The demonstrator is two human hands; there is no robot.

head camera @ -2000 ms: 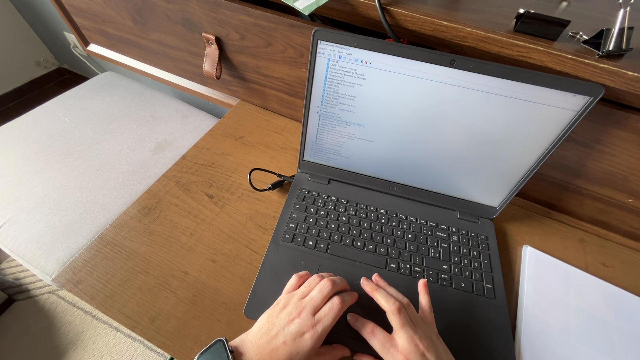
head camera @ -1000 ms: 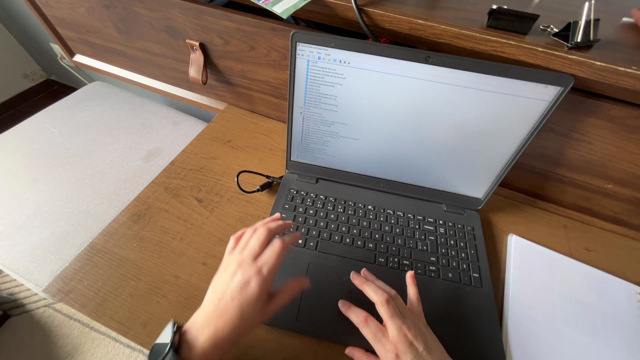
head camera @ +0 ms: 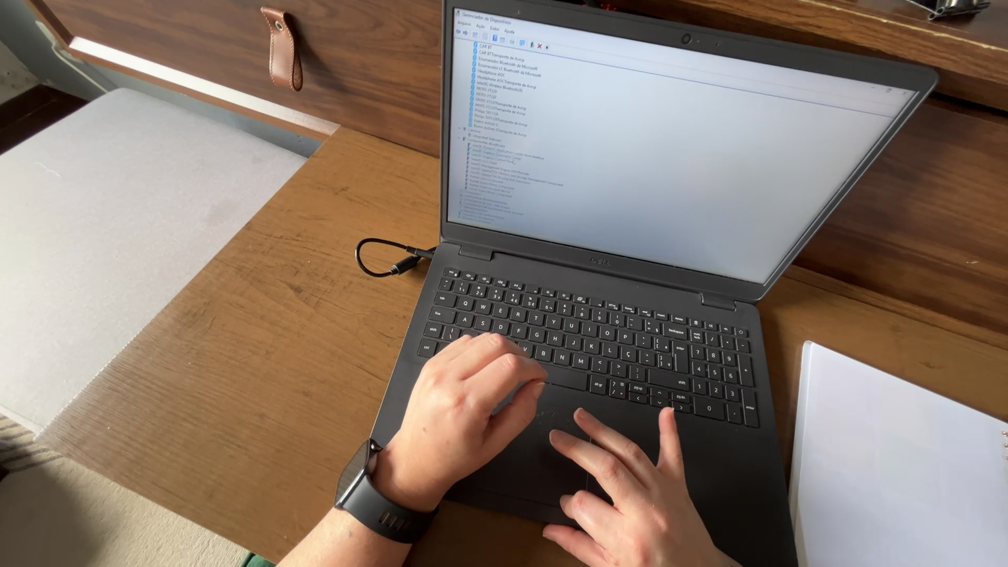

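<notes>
A black Dell laptop (head camera: 598, 260) stands unfolded on a wooden desk, its lit screen (head camera: 661, 150) showing a list at the left side. My left hand (head camera: 472, 402), wearing a black smartwatch (head camera: 370, 480) on the wrist, is over the lower left of the keyboard (head camera: 583, 331), fingers curled and holding nothing. My right hand (head camera: 630, 488) is over the touchpad (head camera: 543, 449) with its fingers spread and nothing held. Whether the fingertips touch the laptop cannot be told.
A black cable (head camera: 386, 256) loops out of the laptop's left side. White paper (head camera: 898, 465) lies at the right. Behind are a wooden drawer front with a leather pull (head camera: 282, 49) and part of a metal clip (head camera: 957, 6). A whitish surface (head camera: 118, 228) adjoins the desk at left.
My left hand moved from beside my right hand to the left over the keyboard, fingers spread, and its fingers are now curled. My right hand stays near the touchpad. The view has shifted closer.
</notes>
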